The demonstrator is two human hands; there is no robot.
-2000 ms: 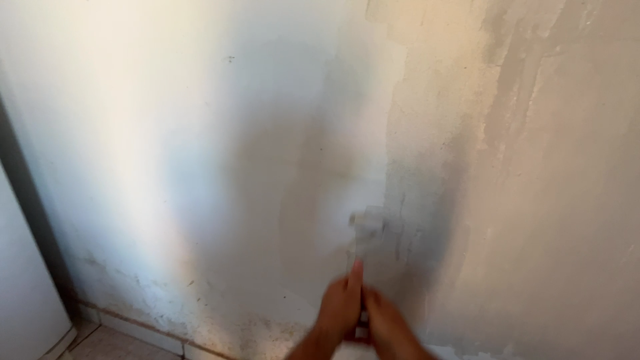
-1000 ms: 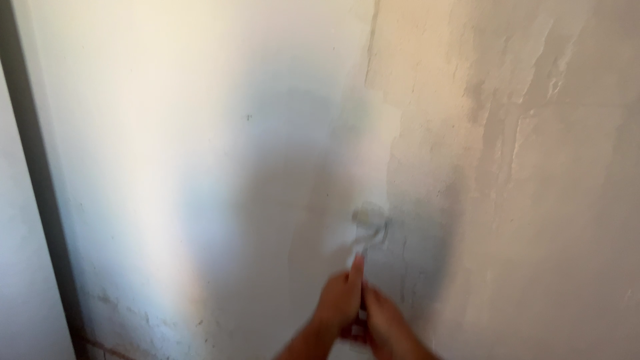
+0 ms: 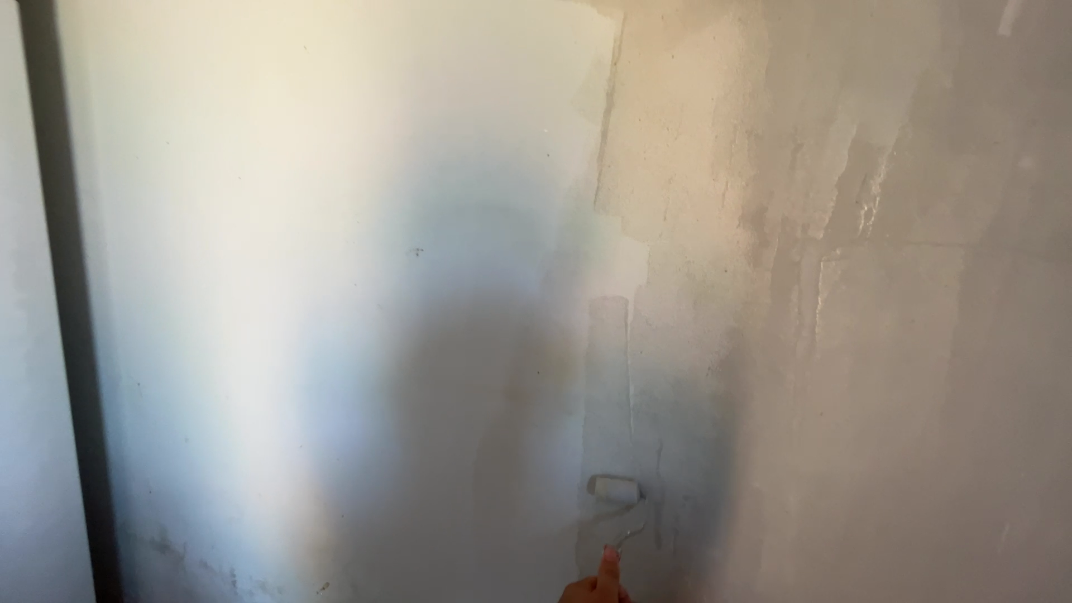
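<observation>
At the bottom edge, my left hand [image 3: 596, 584] grips the handle of a small paint roller, with one finger or thumb pointing up along it. The light roller sleeve [image 3: 616, 488] lies against the wall [image 3: 502, 167], above the hand on its bent wire frame [image 3: 634, 530]. A darker, wet-looking strip [image 3: 606, 360] with a ridge down its right side runs up the wall from the roller. My right hand cannot be made out; the lower part of the handle is cut off by the frame edge.
Along the left side stands a white upright panel [image 3: 38, 335], with a dark gap between it and the wall. The wall's right part [image 3: 921, 419] is greyish beige with uneven patches and ridges. Dark specks mark the lower left wall. A broad shadow falls across the middle.
Both hands showed on the handle earlier; now only the left one is discernible at the bottom edge. A darker strip now shows above the roller. The view has shifted upward.
</observation>
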